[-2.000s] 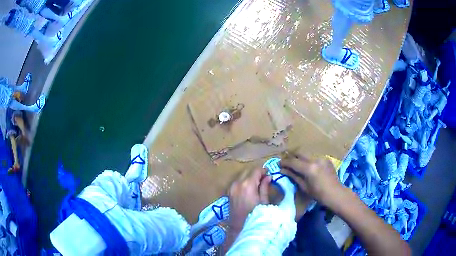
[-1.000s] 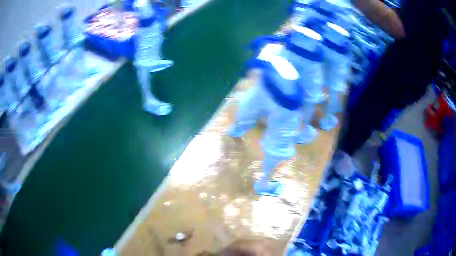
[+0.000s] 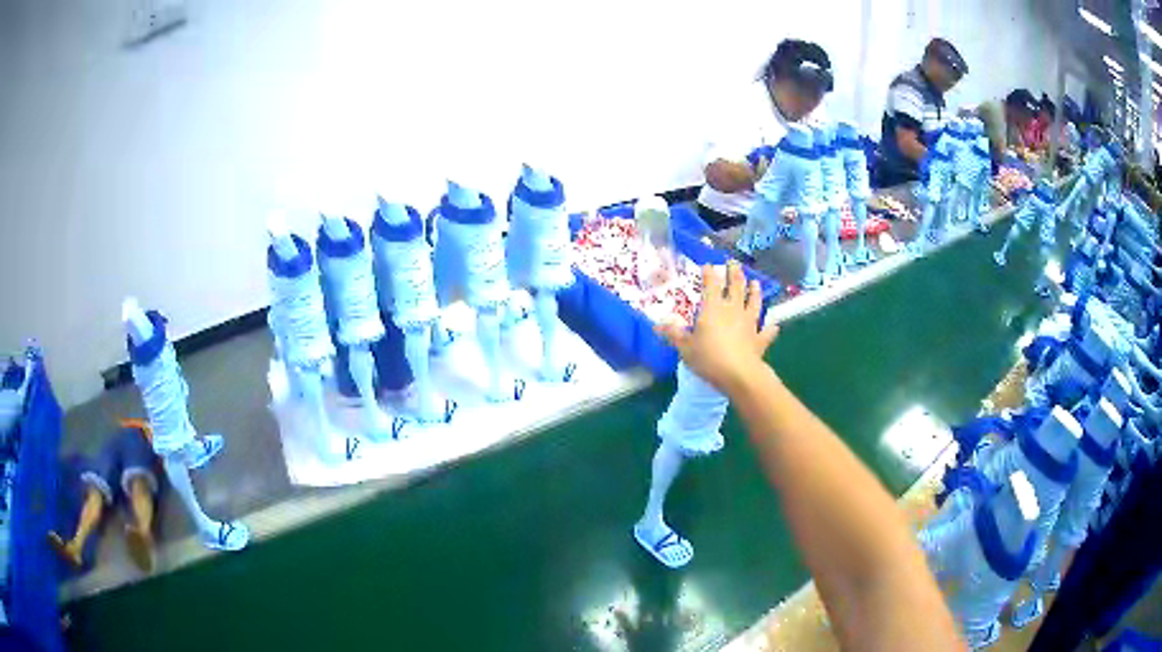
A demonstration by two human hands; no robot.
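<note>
A pale figurine lower body [image 3: 692, 414] stands on the green conveyor belt [image 3: 510, 522], with a thong sandal [image 3: 663, 544] on its lower foot. Its top is hidden behind my left hand [image 3: 729, 325], which is raised over it with the fingers spread. Whether the palm touches the figurine cannot be seen. The bare forearm comes in from the lower right. My right hand is not in view.
More half-figures stand on a white sheet [image 3: 446, 439] across the belt, beside a blue bin [image 3: 612, 312] of small red and white pieces. One stands far left [image 3: 166, 395]. Others crowd the near ledge [image 3: 981, 535]. People [image 3: 752, 140] work along the far side.
The view has swung up and left, from the ledge to the belt's far side. My left hand has let go of the half-figure held earlier and is now open over one on the belt.
</note>
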